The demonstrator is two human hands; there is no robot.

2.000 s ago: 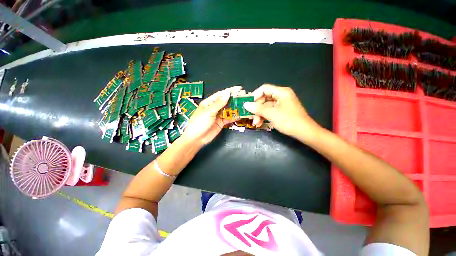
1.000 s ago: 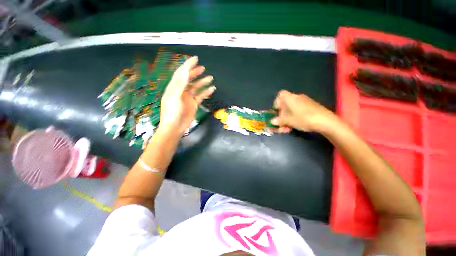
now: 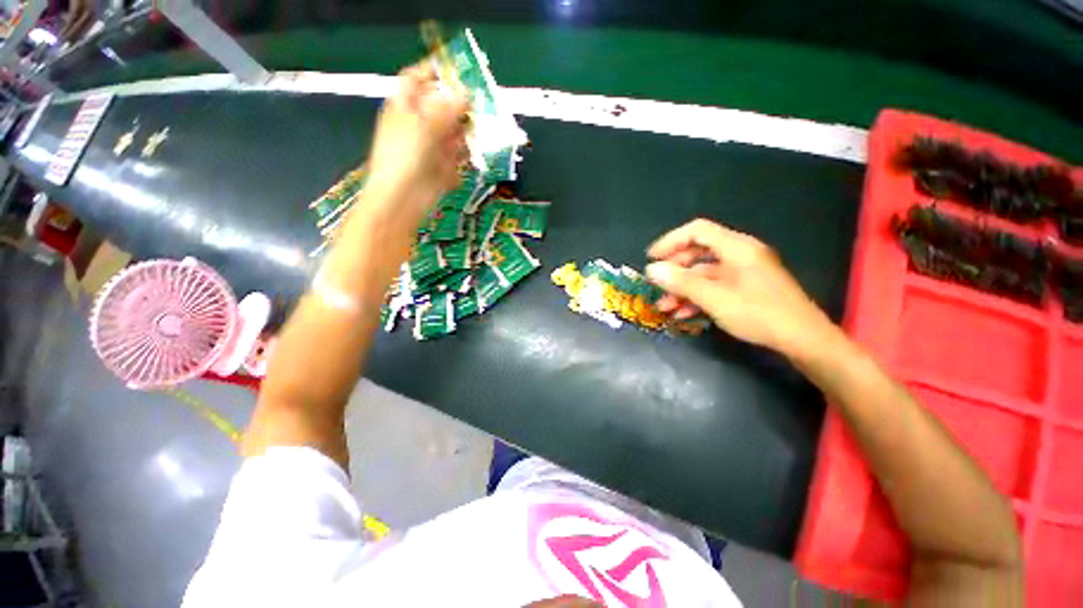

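Observation:
My left hand is over the back of the loose board pile and grips a green circuit board strip with a pale edge, raised above the pile. The hand is slightly blurred. A gathered stack of boards, orange and green in a short row, lies on the dark bench in front of me. My right hand is at the stack's right end, fingers curled over it. Its fingertips partly hide that end, and I cannot tell whether they grip a board.
A red-pink compartment tray stands at the right, with dark racked boards in its back pockets. A pink fan is at the left. A pale strip edges the dark bench. A pale card lies far left.
My left hand has gone from the held board to the pile's back and lifted a strip. My right hand has moved from the held board to the stack's right end. The view has shifted.

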